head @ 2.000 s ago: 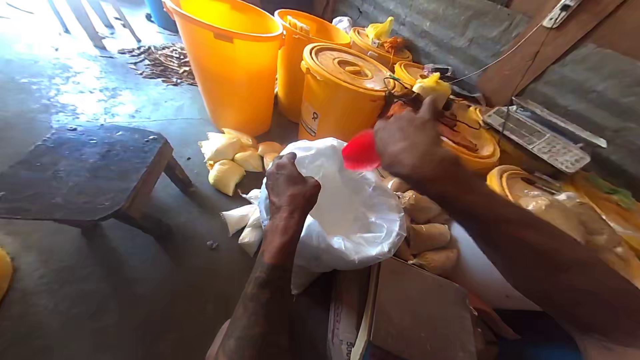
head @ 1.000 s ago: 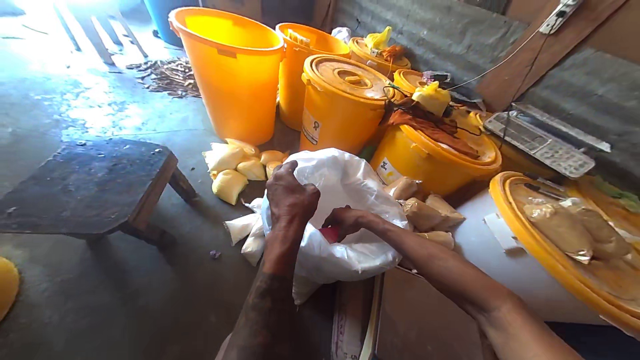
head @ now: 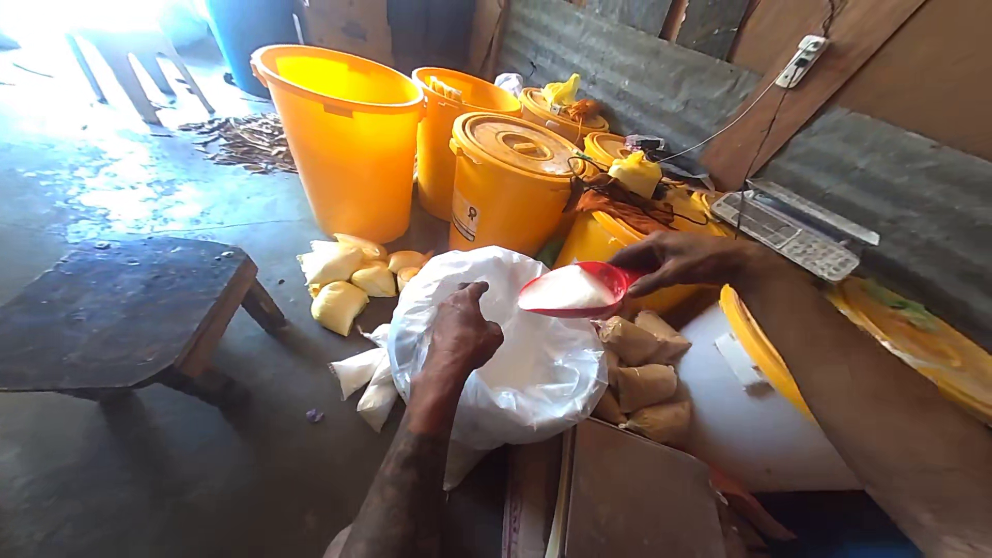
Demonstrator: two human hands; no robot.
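Observation:
My right hand (head: 670, 260) holds a red plastic scoop (head: 612, 283) by its handle. White granular or powdery stuff (head: 570, 290) fills the scoop, which is above the right side of a large white plastic sack (head: 542, 387) with its mouth wide open. Over the sack's left part is my left hand (head: 461, 329); it seems to have a small bag's edge or the sack's plastic between its fingers, but this is hard to make out. Small filled white packets (head: 358, 370) lie left of the sack, and brown packets (head: 647, 386) lie against its right side.
Yellow packets (head: 339, 306) lie on the floor beside a low dark wooden stool (head: 116, 310). Tall orange buckets (head: 353, 163) stand behind the sack, one lidded (head: 508, 194). A weighing scale (head: 790, 232) rests at the right near corrugated metal. A brown box (head: 639, 496) is in front.
My right hand has come up out of the sack with the scoop, which now shows a white load. My left hand remains at the sack's left side.

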